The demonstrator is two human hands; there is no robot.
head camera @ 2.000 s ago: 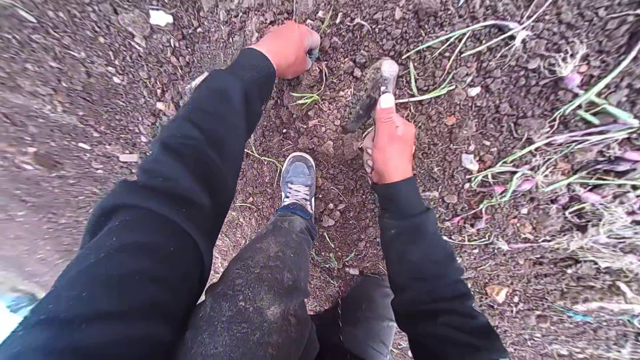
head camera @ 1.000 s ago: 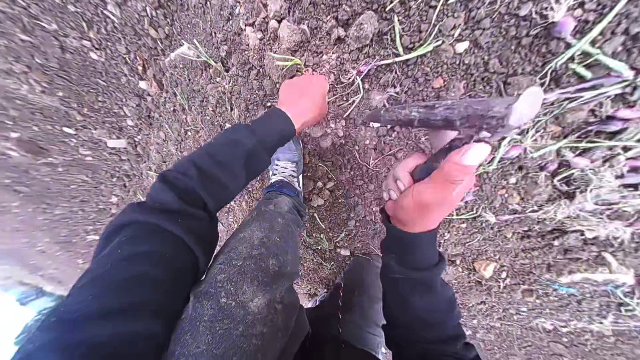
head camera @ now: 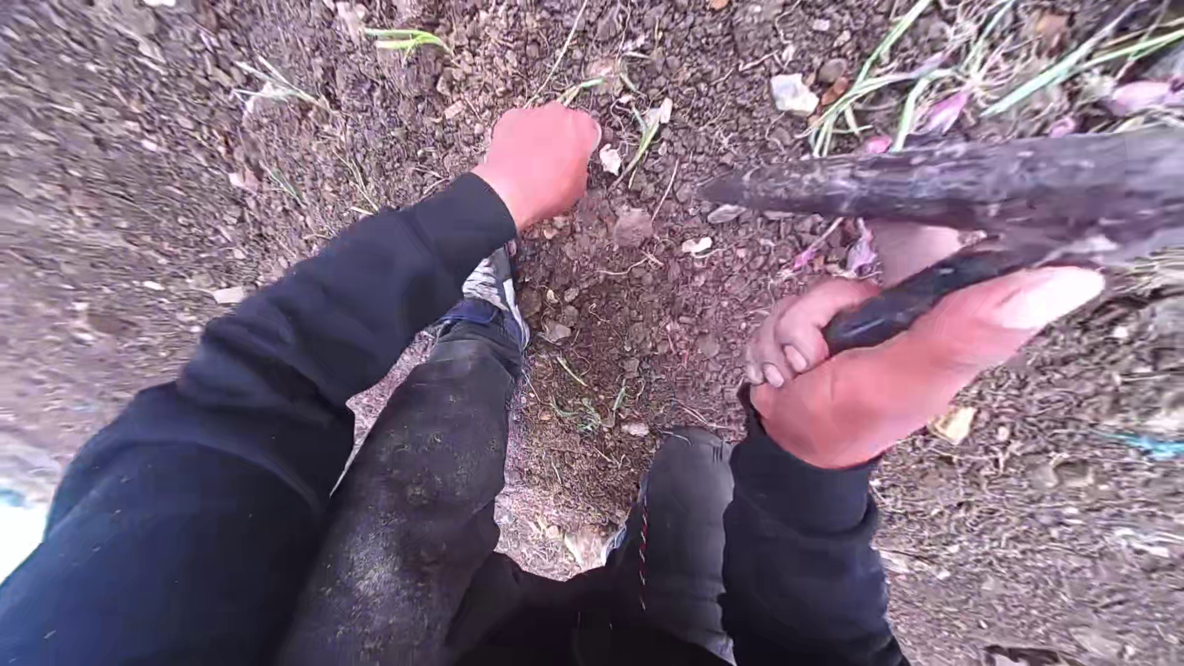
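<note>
My right hand [head camera: 860, 370] is closed round the dark handle of a hand tool [head camera: 980, 190], whose kind I cannot tell for certain. Its long, dark, tapering part lies level above the hand, with the point to the left. My left hand [head camera: 544, 162] is down at the soil, back of the hand up and fingers curled under. The fingertips are hidden, so whether they hold anything does not show. Small green shoots [head camera: 647, 139] stand just to the right of that hand.
Loose stony soil [head camera: 684, 305] surrounds both hands. Pulled plants with green leaves and pinkish-purple bulbs [head camera: 945, 113] lie at the upper right. My shoe [head camera: 495, 282] is just below the left hand. A pale stone [head camera: 794, 94] sits near the plants, and a blue-green strand [head camera: 1147, 446] lies at the right.
The hand tool in my right hand has swung from pointing down at the soil to lying level, and that hand has shifted right. My left hand is lower, nearer my shoe, than in the oldest frame.
</note>
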